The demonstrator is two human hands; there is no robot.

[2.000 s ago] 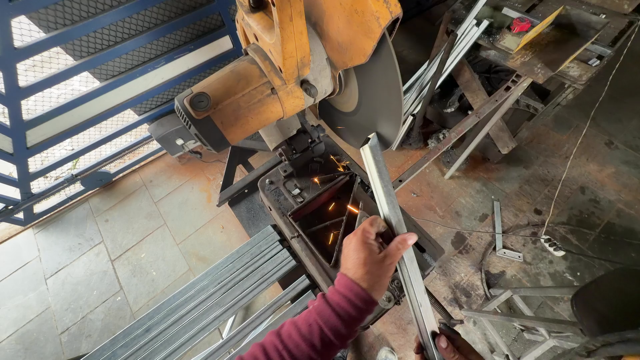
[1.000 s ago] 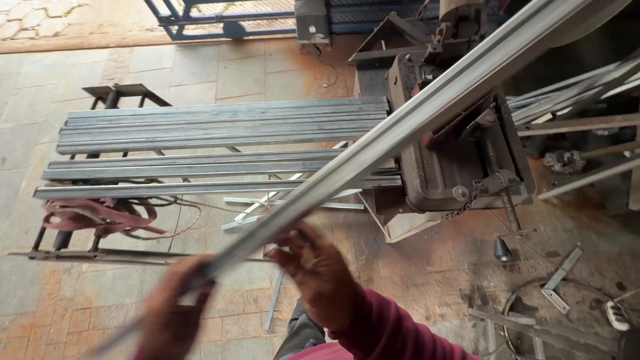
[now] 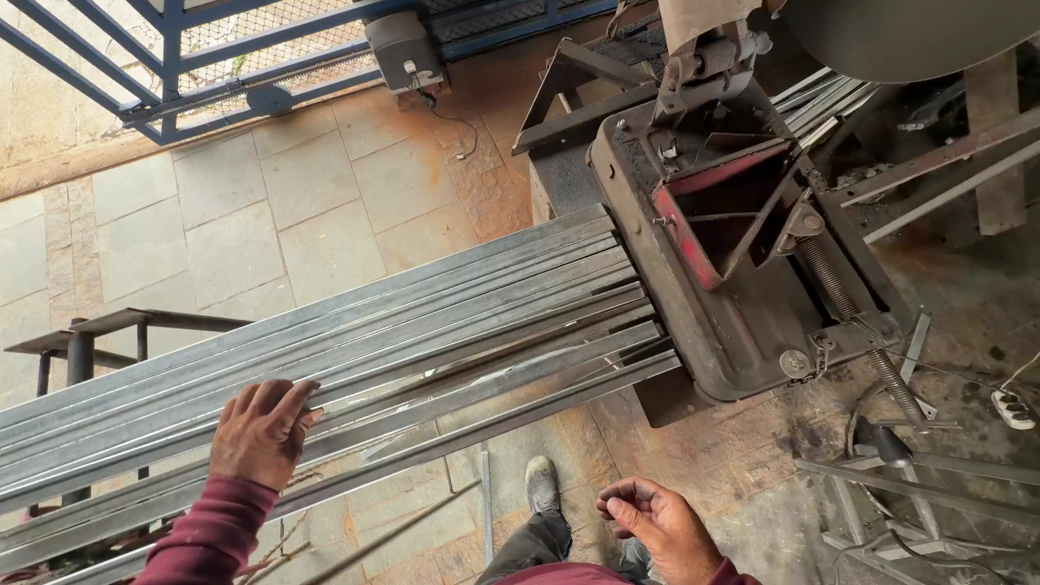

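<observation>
My left hand (image 3: 264, 431) rests on the row of galvanized steel profiles (image 3: 455, 301), its fingers curled over one of them. Whether it grips that profile is hard to tell. The profiles run from the lower left up to the base of the abrasive chop saw (image 3: 691, 325). At the top right hangs the saw's cutting disc (image 3: 910, 36). My right hand (image 3: 646, 520) is near the bottom centre, its fingers loosely curled and nothing seen in it, below the saw base.
A dark metal stand (image 3: 81, 357) is under the profiles at the left. The vise screw (image 3: 829, 280) and a chain are on the saw base. Steel frame pieces (image 3: 918, 487) and a cable lie at the lower right. A blue gate (image 3: 171, 65) stands at the back left.
The long profile that both hands held in the earlier frames is out of them. My left hand has come onto the row of profiles. The view has swung toward the row.
</observation>
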